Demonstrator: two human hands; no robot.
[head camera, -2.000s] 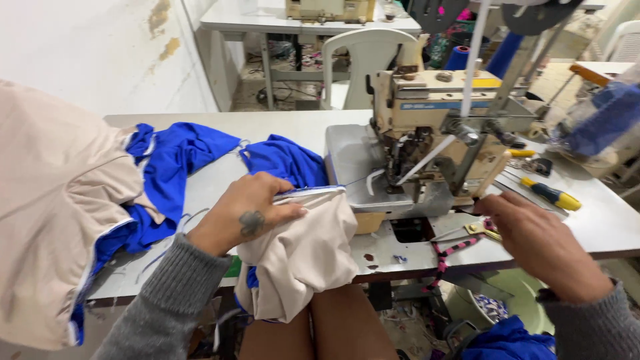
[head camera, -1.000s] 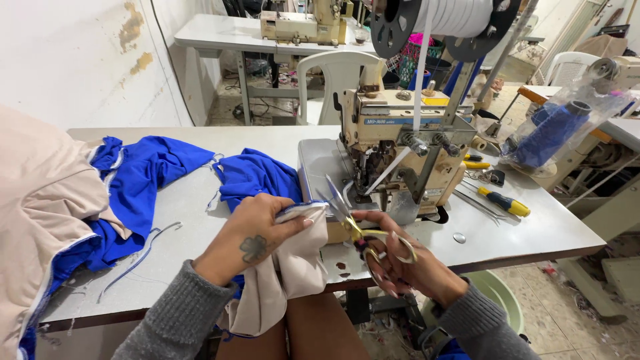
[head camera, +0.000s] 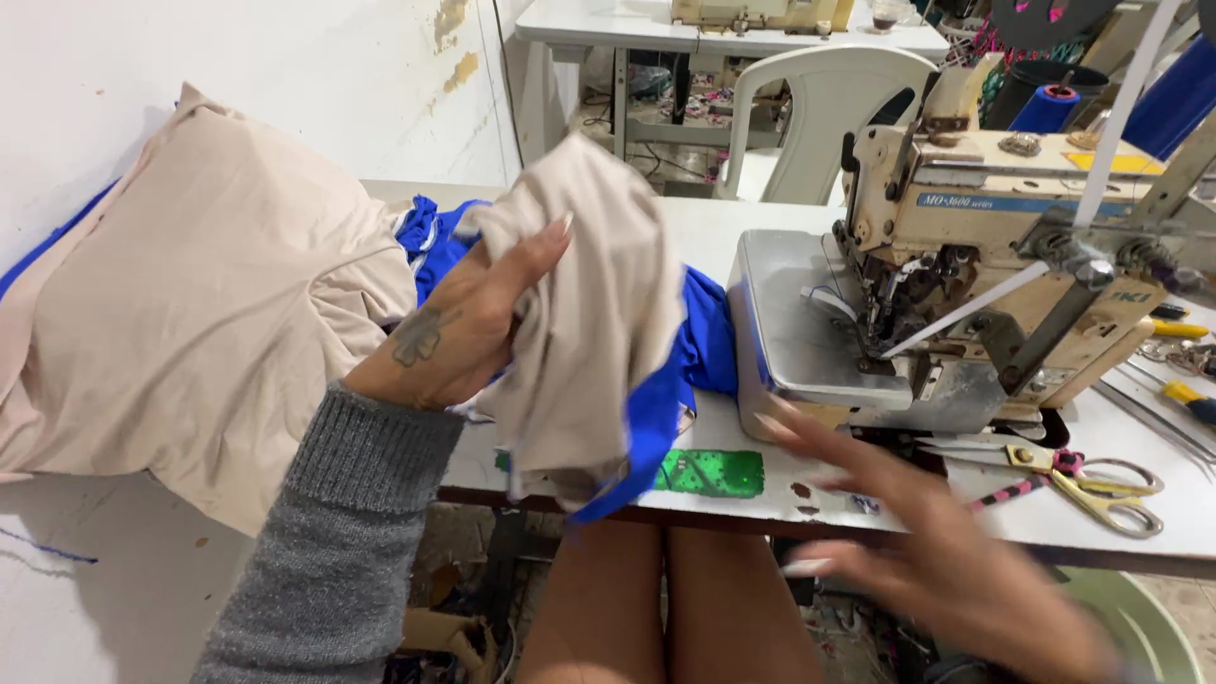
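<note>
My left hand (head camera: 465, 323) grips a beige fabric piece with blue edging (head camera: 594, 313), lifted over the table's front edge. My right hand (head camera: 931, 532), blurred, has its fingers apart and holds nothing, below the plate of the overlock sewing machine (head camera: 1007, 247). Scissors with gold-coloured handles (head camera: 1054, 470) lie on the table to the right of that hand. Blue fabric (head camera: 708, 332) rests behind the held piece, beside the machine. A white elastic tape (head camera: 969, 309) runs down to the presser foot area.
A large heap of beige fabric (head camera: 199, 304) lies at the left. A green patch (head camera: 712, 472) marks the white table's front edge. Yellow-handled tools (head camera: 1187, 399) lie at the far right. A white plastic chair (head camera: 826, 123) stands behind the table, and a pale green tub (head camera: 1130, 617) below it.
The scissors, in my right hand one second ago, now lie on the table. My left hand has raised the beige piece, which is apart from the machine.
</note>
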